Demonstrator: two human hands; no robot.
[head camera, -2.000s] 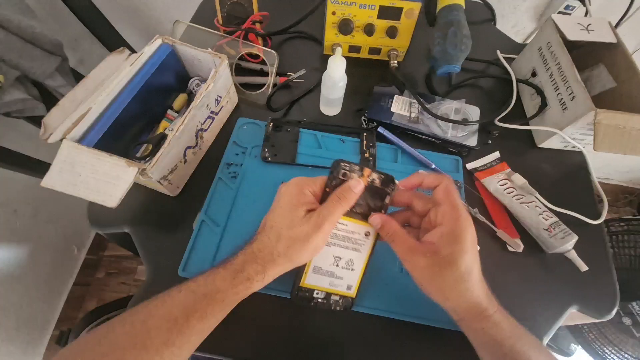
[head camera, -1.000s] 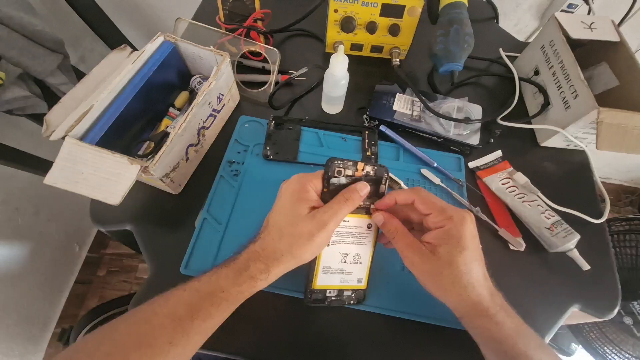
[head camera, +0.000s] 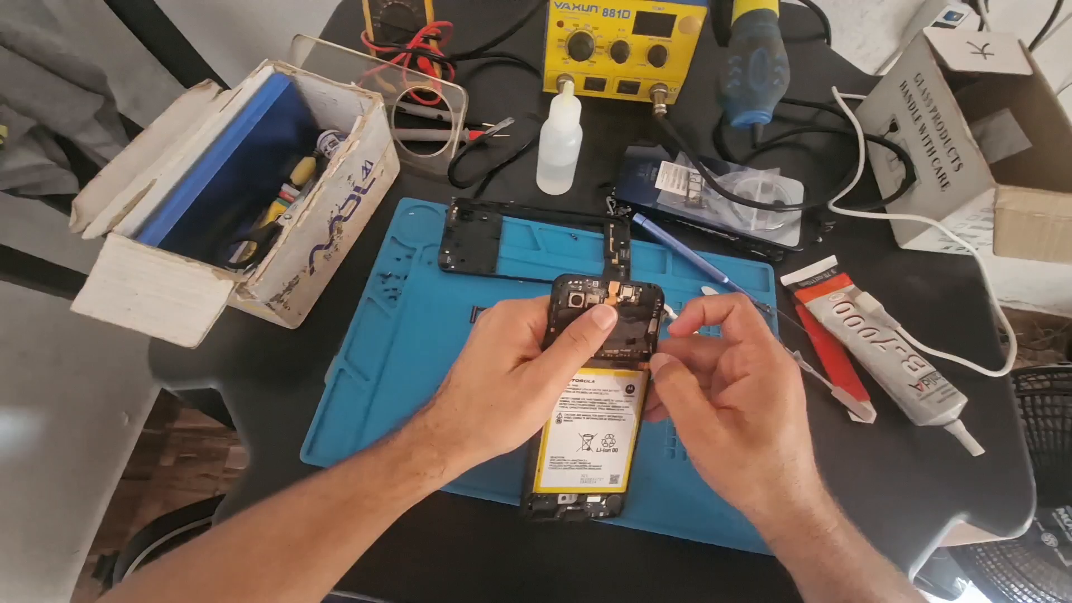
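My left hand (head camera: 528, 364) grips an opened smartphone (head camera: 615, 335) by its upper left side, the thumb lying across the black part below the cameras. The phone's white battery with a yellow border (head camera: 593, 431) faces up. At the phone's right edge is my right hand (head camera: 724, 381), its thumb tip against the side near the battery's top; whether its fingers pinch anything is hidden. Under the phone lies a blue silicone repair mat (head camera: 402, 377). Beyond the phone, a black phone frame (head camera: 473, 239) rests on the mat, with small screws (head camera: 394, 289) to its left.
An open white box with tools (head camera: 335, 226) stands left. Behind are a plastic bottle (head camera: 559, 142), a yellow soldering station (head camera: 624, 50) and a hot air handle (head camera: 754, 71). A blue pen-like tool (head camera: 682, 249), an adhesive tube (head camera: 896, 343), a white cable (head camera: 938, 218) and a carton (head camera: 930, 151) are right.
Since two seconds ago, the phone has turned to stand more upright in the view. My left thumb has moved off the orange flex near the cameras. My right hand stays at the phone's right edge.
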